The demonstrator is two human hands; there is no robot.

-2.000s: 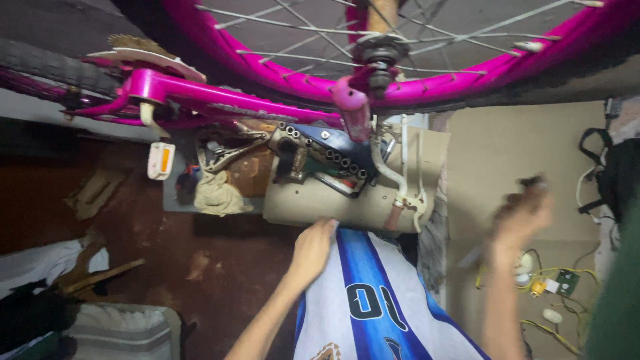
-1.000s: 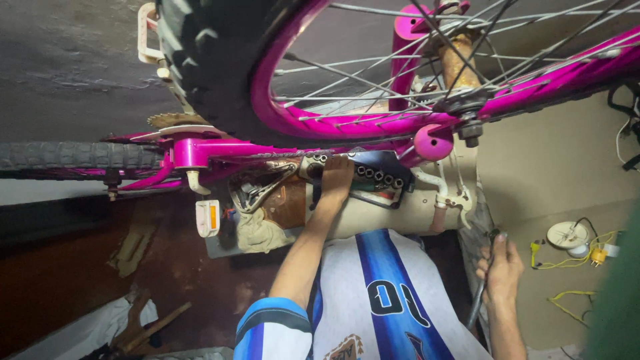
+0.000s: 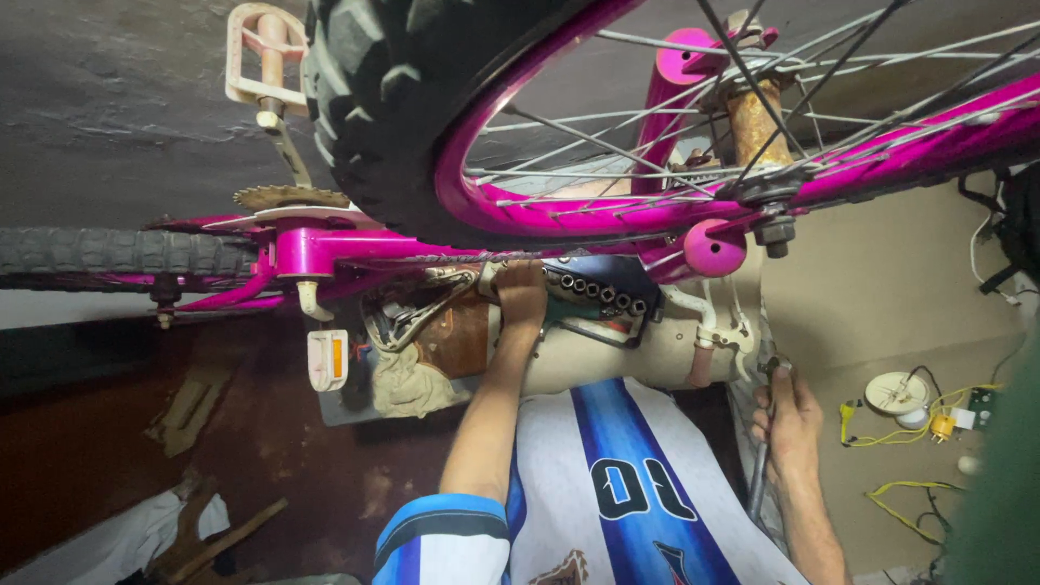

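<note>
A pink bicycle has its front wheel point(image 3: 455, 203) close overhead, with a rusty hub point(image 3: 757, 122) and an axle nut point(image 3: 774, 236). Below the frame, my left hand point(image 3: 520, 296) reaches to the left end of a row of sockets point(image 3: 605, 291) in a dark case; its fingertips are hidden, so its grip cannot be told. At the right, my right hand point(image 3: 788, 414) is closed around a long metal wrench point(image 3: 760, 479), its head up by the thumb. The white pedal point(image 3: 327, 360) and toothed chainring point(image 3: 288, 197) are left of my left hand.
A beige cloth point(image 3: 410, 386) and loose tools point(image 3: 398, 317) lie left of the case. Beside a white handlebar end with a brake lever point(image 3: 723, 333) is my right hand. Yellow wires point(image 3: 894, 439) and a round white lamp base point(image 3: 896, 392) lie far right.
My left hand has moved from the near edge of the beige surface up to the sockets. My right hand, blurred and raised two seconds ago, is lower with the wrench. The view has shifted considerably.
</note>
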